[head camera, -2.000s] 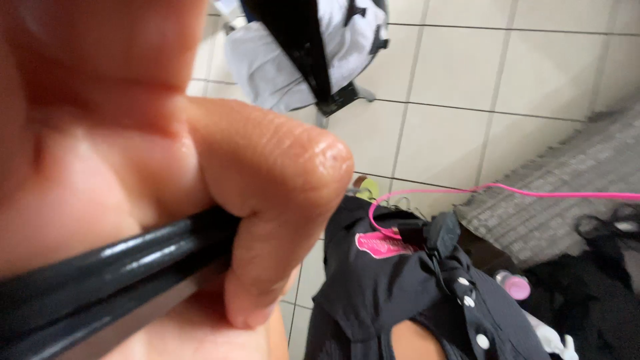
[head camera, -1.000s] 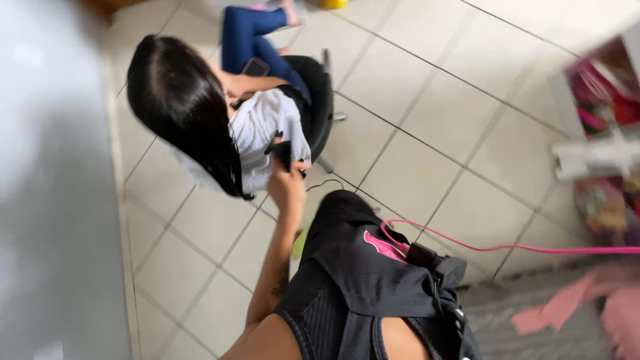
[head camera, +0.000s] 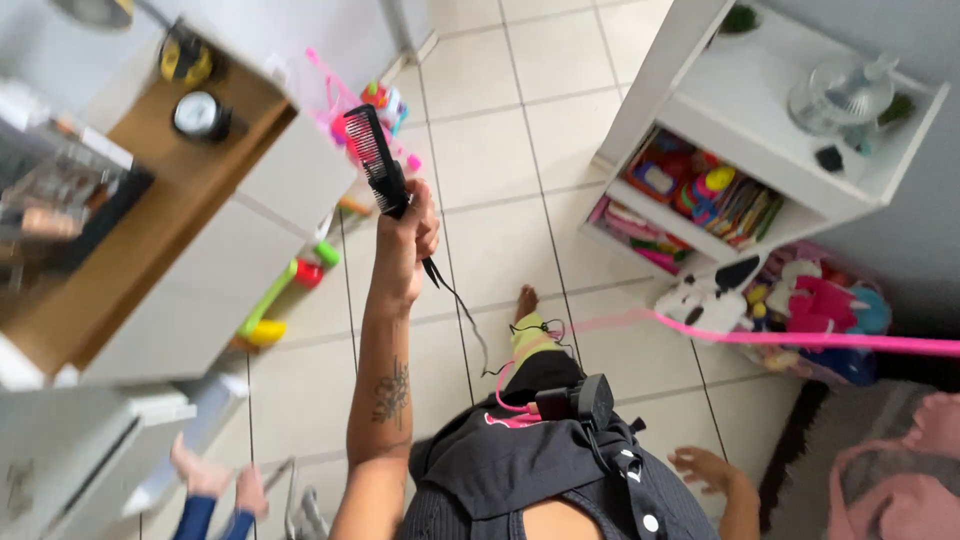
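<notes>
My left hand (head camera: 411, 240), raised near the middle, is closed around the handle of a black comb-like hair tool (head camera: 375, 161). Its toothed end points up and away from the fist. A thin black cord (head camera: 469, 319) hangs from below this hand and curls down toward my leg. My right hand (head camera: 703, 469) is low at the right beside my body, with its fingers apart and nothing seen in it. A black apron (head camera: 487, 465) covers my front, and a black plug-like device (head camera: 577, 401) with a pink cable lies against it.
At left are a wooden-topped cabinet (head camera: 187, 202) and a person's bare feet (head camera: 217, 476). Toys (head camera: 289, 300) lie by the cabinet. At right stand a white shelf unit (head camera: 780, 180) and a toy container (head camera: 814, 322). The pink cable (head camera: 825, 341) crosses to the right edge; a grey rug (head camera: 810, 450) lies below.
The view has swung strongly. My left hand, earlier by the seated person's hair, is now held out with the black tool away from that person. My right hand has come into view.
</notes>
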